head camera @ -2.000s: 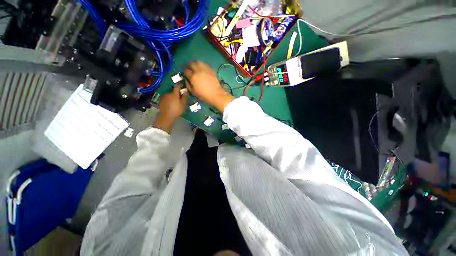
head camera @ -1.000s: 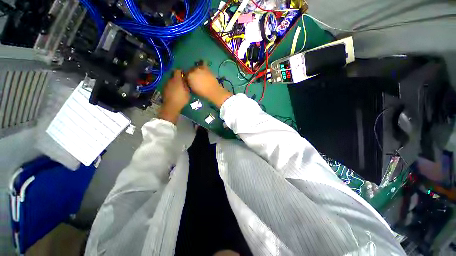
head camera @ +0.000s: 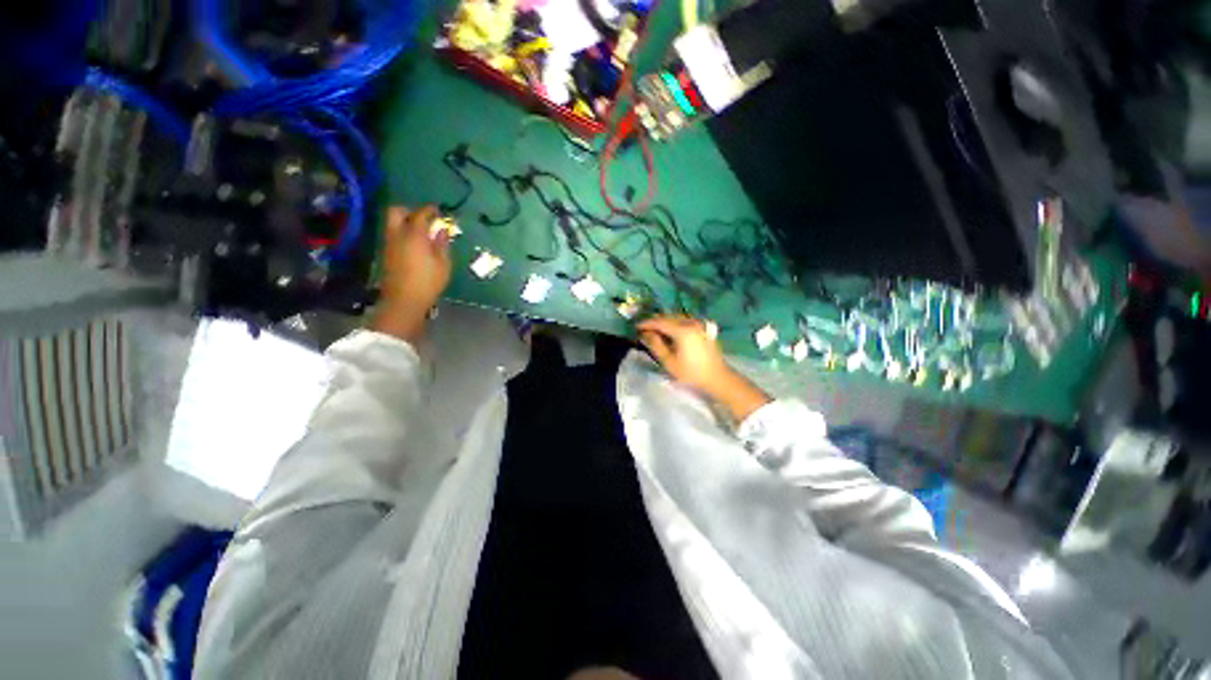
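Note:
Several small white square modules, such as this white module [head camera: 537,288], lie in a row along the near edge of the green mat [head camera: 511,140]. My left hand [head camera: 416,260] is at the left end of the row, its fingers on a small pale module [head camera: 445,227]. My right hand [head camera: 680,343] is at the mat's near edge, its fingertips by a small yellowish module [head camera: 630,307]; blur hides whether it grips anything. Black test cables [head camera: 571,219] spread in a thin tangle behind the row.
A red parts box [head camera: 511,88] stands at the back, beside a small meter with a lit display [head camera: 680,90] and a red lead [head camera: 607,169]. Blue cable coils [head camera: 312,106] hang over black racks at left. White test cables [head camera: 916,326] lie at right. A black case [head camera: 863,146] stands behind.
The view has turned and shifted. My right hand has moved from beside my left hand to the right along the mat's near edge, uncovering the black cables. My left hand has separated from it.

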